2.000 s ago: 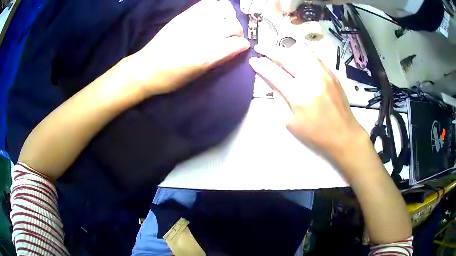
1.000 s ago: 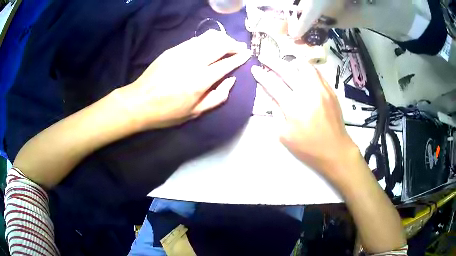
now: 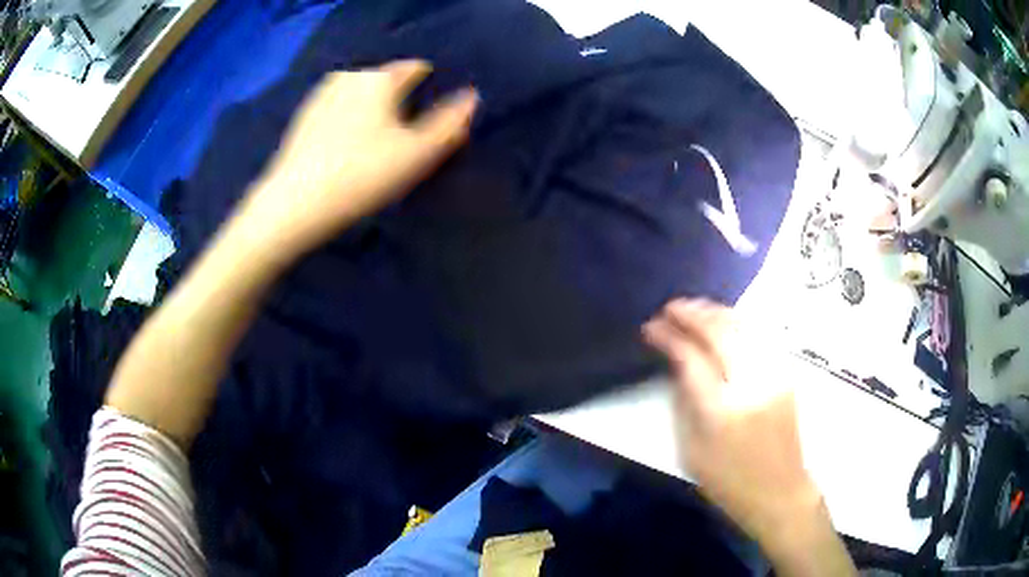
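A large navy-black garment panel (image 3: 497, 282) covers the middle of the table and hangs down at the left. My left hand (image 3: 361, 141) is over its upper left part, slightly blurred, with thumb and fingers apart. My right hand (image 3: 739, 406) is at its lower right edge, blurred, with the fingertips closed on the cloth; the thumb is hidden. A white curved mark (image 3: 724, 203) shows on the panel's right part. The panel lies left of the sewing machine head (image 3: 948, 135), away from the needle area.
A round metal disc (image 3: 852, 285) lies on the white table (image 3: 615, 434). Black-handled shears (image 3: 939, 479) and a black box (image 3: 999, 496) are at lower right. Dark cloth with a tan label (image 3: 517, 555) is on my lap. A blue surface (image 3: 214, 101) runs along the left.
The view has turned, and the machine now shows farther right. The panel has come away from the presser foot. My hands have moved apart, the right one down to the panel's lower edge.
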